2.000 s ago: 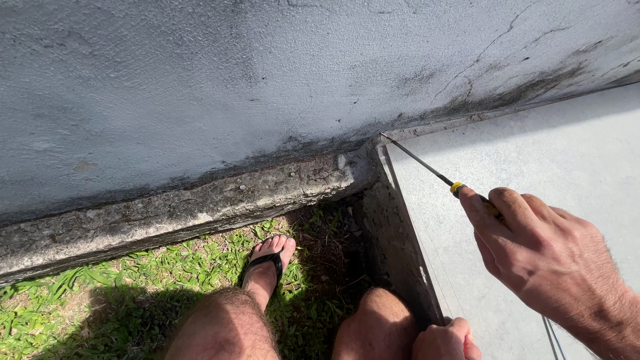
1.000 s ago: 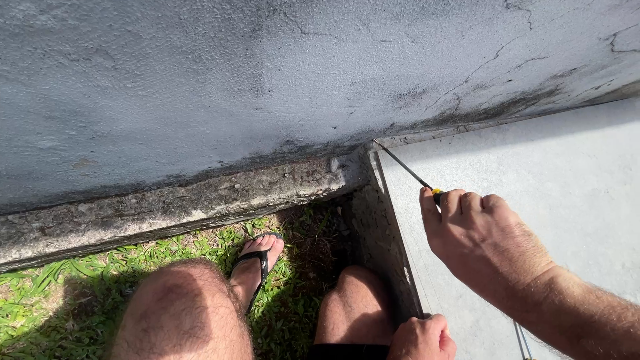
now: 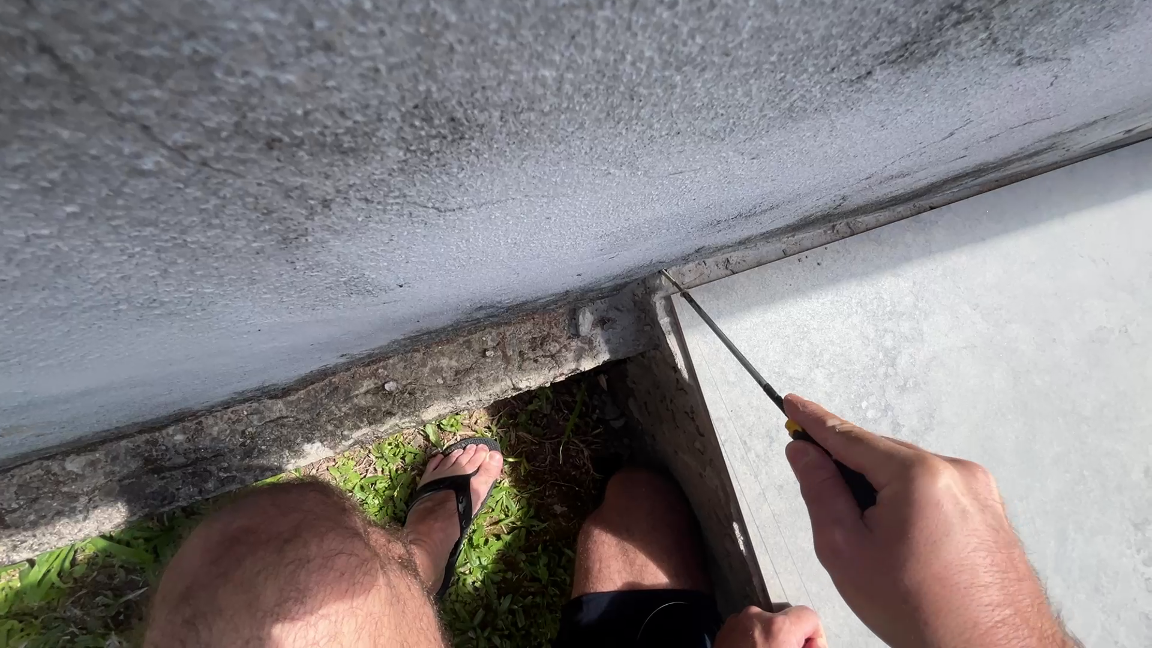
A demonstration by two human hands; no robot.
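My right hand (image 3: 909, 504) grips the black and yellow handle of a long-shafted screwdriver (image 3: 731, 346). The tip of its thin dark shaft meets the joint where the rough painted wall (image 3: 450, 198) stands on the concrete ledge (image 3: 486, 360), at the corner of the pale slab (image 3: 954, 360). At the bottom edge, my left hand (image 3: 772, 628) is partly cut off, with curled fingers by the slab's side edge. Whether it holds anything cannot be seen. A thin line runs along the slab near that hand.
The slab's rough concrete side (image 3: 688, 432) drops to grass (image 3: 531, 531) and dark soil. My foot in a black flip-flop (image 3: 461, 504) stands on the grass below the ledge. My bare knees are between the ledge and my body.
The view has come closer to the wall. The screwdriver stays in my right hand, its tip still at the corner by the wall.
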